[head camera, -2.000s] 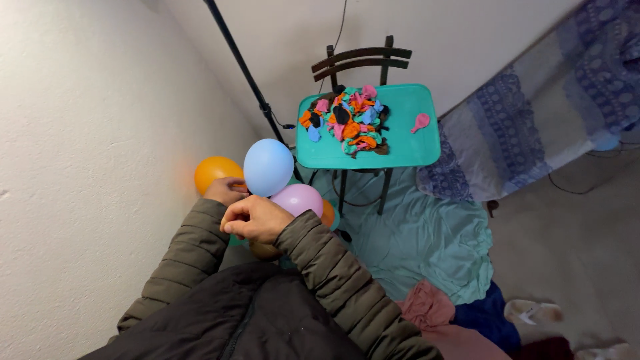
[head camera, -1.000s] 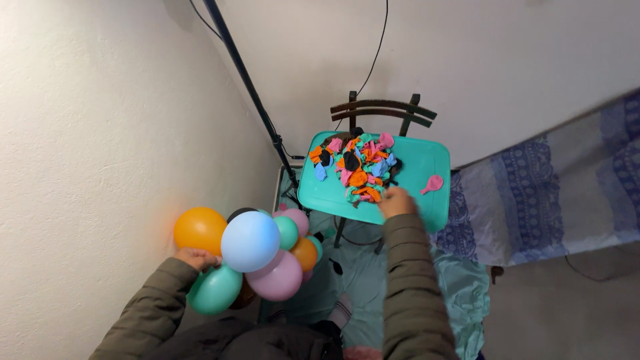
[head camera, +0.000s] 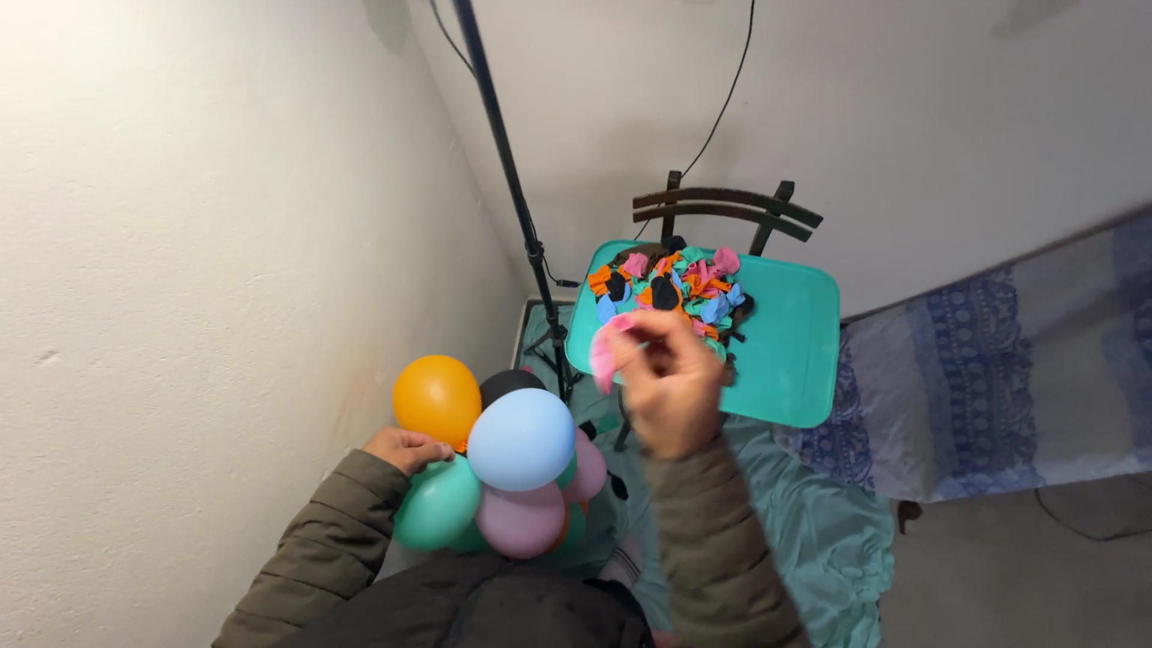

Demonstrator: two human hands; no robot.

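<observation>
My right hand (head camera: pixel 670 382) holds a limp pink balloon (head camera: pixel 605 353) between thumb and fingers, above the near left edge of a turquoise plastic tray (head camera: pixel 787 360). Uninflated balloons (head camera: pixel 666 292) in pink, orange, black, blue and green lie heaped on the tray. At the lower left, my left hand (head camera: pixel 411 450) pinches the knotted end of the cluster beside an orange inflated balloon (head camera: pixel 437 400). Around it are a light blue balloon (head camera: pixel 521 439), a green balloon (head camera: pixel 439 506), a pink balloon (head camera: pixel 522 519) and a partly hidden black balloon (head camera: pixel 511 387).
The tray rests on a dark chair (head camera: pixel 729 205) against the wall. A black stand pole (head camera: pixel 504 144) rises left of it, with cables nearby. Crumpled turquoise cloth (head camera: pixel 765 504) spreads below, and a blue and white patterned cloth (head camera: pixel 954 387) hangs at the right. A plain wall (head camera: pixel 198 270) borders the left.
My right hand has moved left from the tray with the pink balloon that lay apart on its right side. My left hand stays at the inflated cluster.
</observation>
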